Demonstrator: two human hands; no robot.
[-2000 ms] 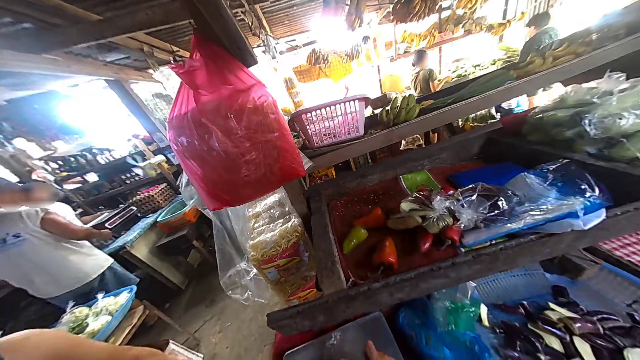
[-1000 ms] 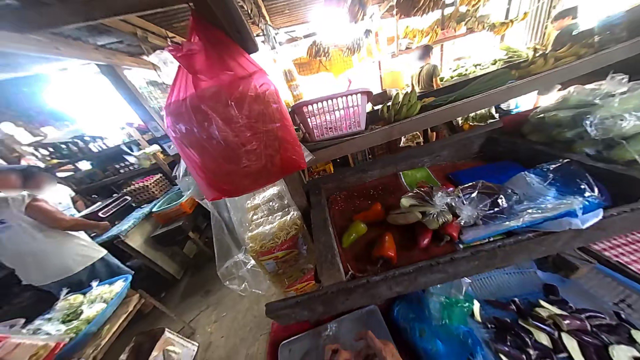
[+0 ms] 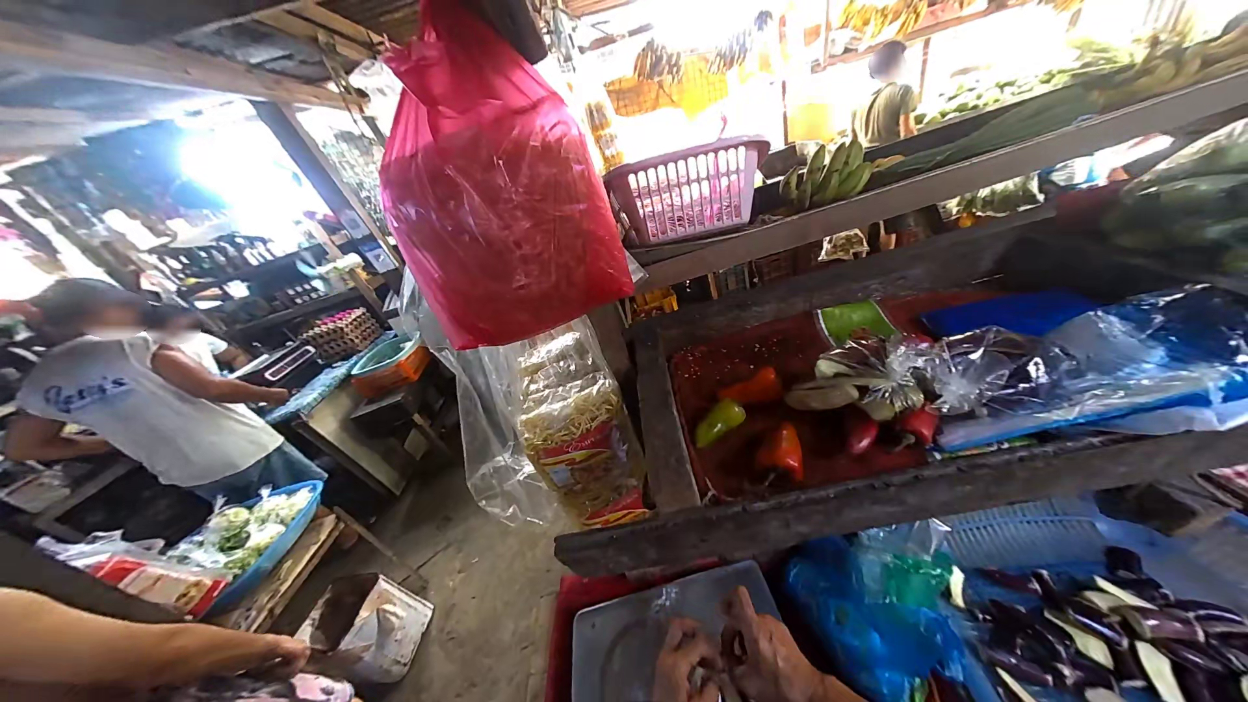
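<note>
Over the grey plastic tray [image 3: 614,624] at the bottom centre, my left hand [image 3: 685,658] and my right hand [image 3: 770,651] are close together with bent fingers. Something small and pale seems to lie between the fingertips; what it is cannot be made out. Right of my right hand lies a blue plastic bag [image 3: 843,614], with sliced purple eggplants [image 3: 1131,624] in a blue basket beyond it. Above the tray, a wooden bin [image 3: 799,497] holds a green pepper [image 3: 720,423], an orange-red pepper [image 3: 780,451] and bagged vegetables.
A red plastic bag [image 3: 507,205] and a clear bag of noodle packs [image 3: 580,439] hang above the tray. Another person's arm [image 3: 146,639] reaches in at lower left. A person in a white shirt [image 3: 156,400] stands behind a blue basin [image 3: 263,556] of vegetables. A pink basket [image 3: 687,195] rests above.
Two seconds ago only a fingertip showed at the tray; now both my hands are over it. The bare arm at lower left has come back into view since one second ago.
</note>
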